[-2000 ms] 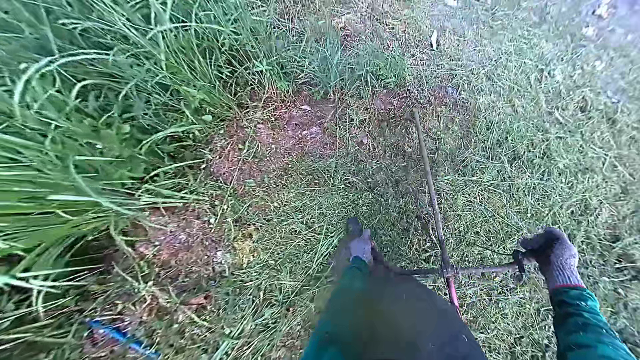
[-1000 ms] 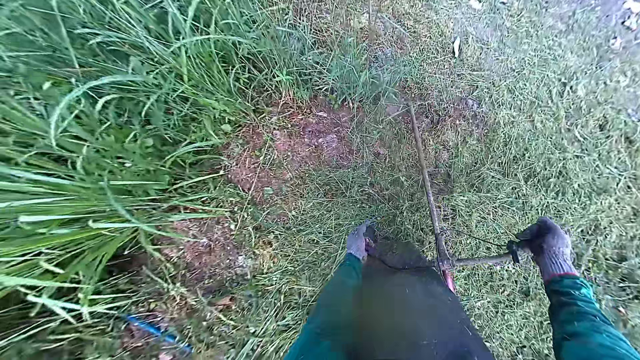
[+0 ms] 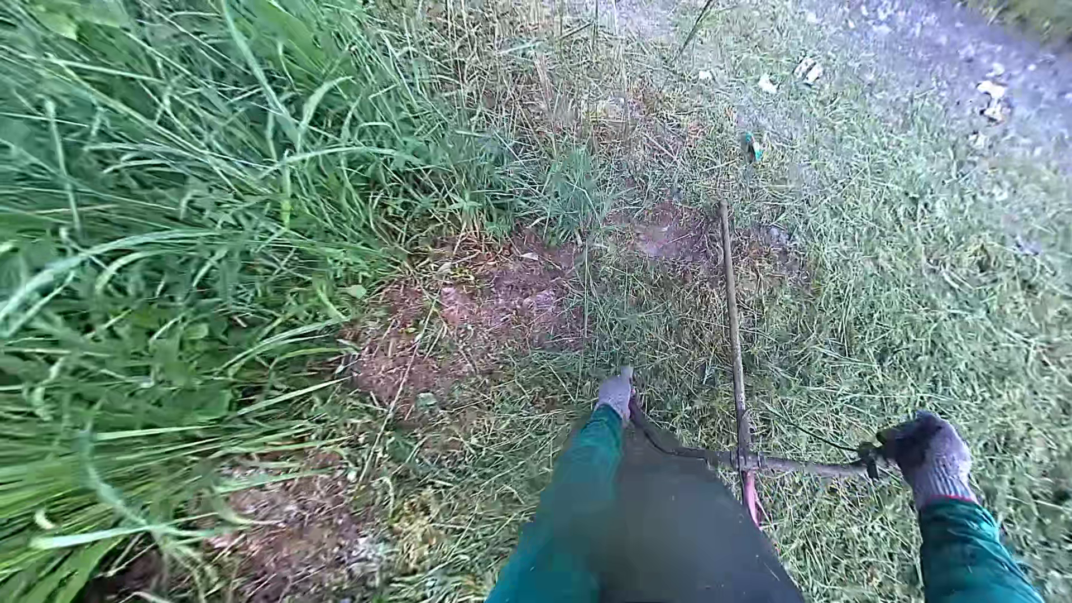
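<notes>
A brush cutter's long shaft [image 3: 734,335] runs up the view over cut grass, with a crossbar handle [image 3: 804,466] clamped across it. My left hand [image 3: 617,392], in a pale knit glove, is closed on the handle's left end. On the right end, beside a control grip with a cable, my right hand [image 3: 931,452] is closed in a grey glove with dark fingers. Both sleeves are green. A dark apron or garment [image 3: 687,528] hangs below the handle. The cutting head at the shaft's far end cannot be made out.
Tall green grass [image 3: 209,209] stands along the left. Bare reddish soil [image 3: 494,310] shows at its edge. Cut grass [image 3: 938,318] covers the ground on the right. Pale stones or litter [image 3: 994,99] lie by a grey strip at the upper right.
The view has shifted, showing more ground ahead and at the upper right; the blue thing at lower left is no longer in sight. Both hands keep their hold on the handle.
</notes>
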